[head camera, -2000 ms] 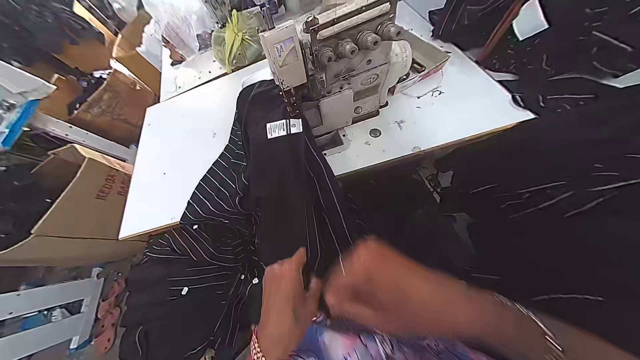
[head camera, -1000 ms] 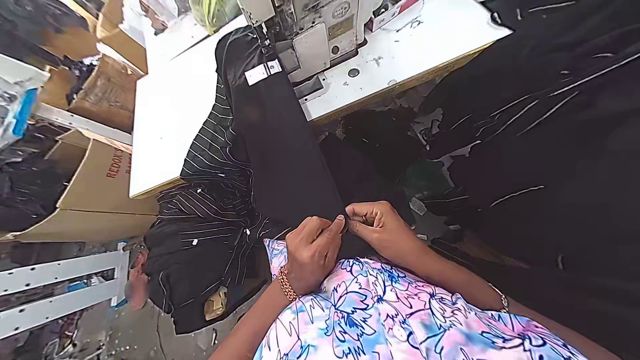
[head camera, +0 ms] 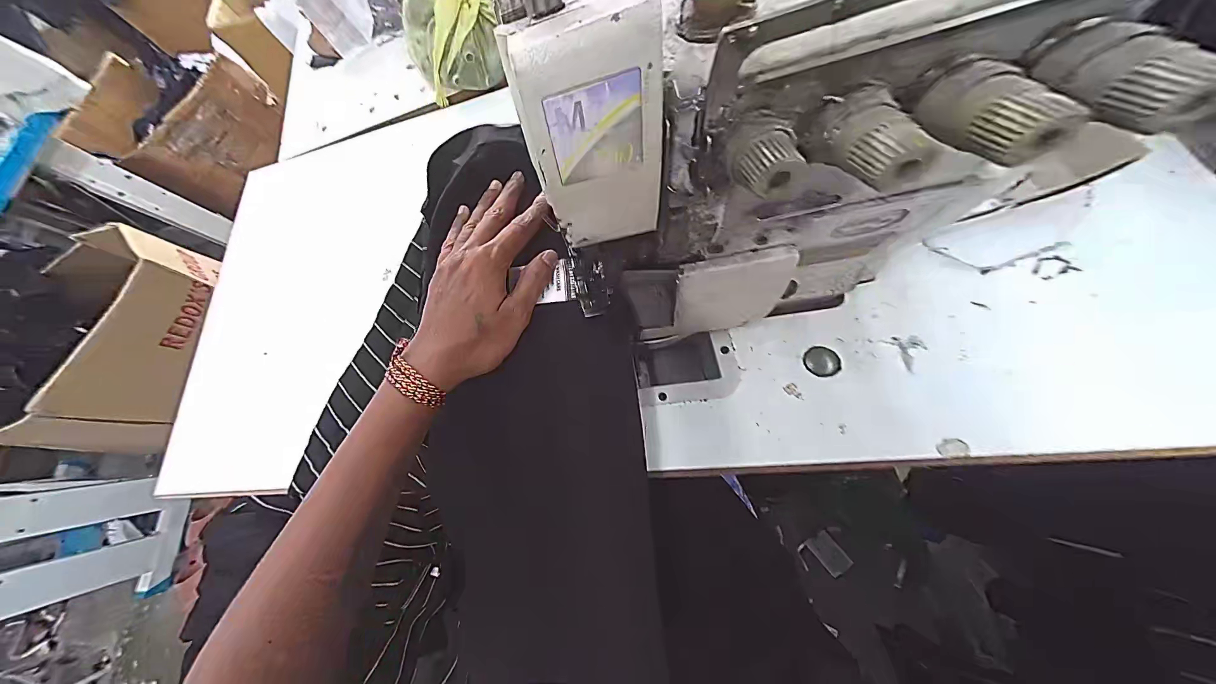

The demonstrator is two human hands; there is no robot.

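My left hand (head camera: 489, 285) lies flat on black fabric (head camera: 551, 456), fingers spread, just left of the needle area of an overlock sewing machine (head camera: 598, 123). Its thumb touches a white label (head camera: 559, 283) that bears writing and lies beside the presser foot (head camera: 591, 285). The black fabric runs from under the foot over the table's front edge. Pinstriped black fabric (head camera: 366, 380) lies under and left of it. A braided bracelet circles my left wrist. My right hand is out of view.
The white machine table (head camera: 285, 285) extends to both sides. Cardboard boxes (head camera: 123, 342) and a pale metal frame (head camera: 85, 551) stand at the left. A green plastic bag (head camera: 456, 47) sits behind the machine. Dark cloth hangs below the table at the right.
My left hand has moved from the fabric near my lap up to the machine. My right hand, beside it before, has left the view. The view has moved closer to the machine.
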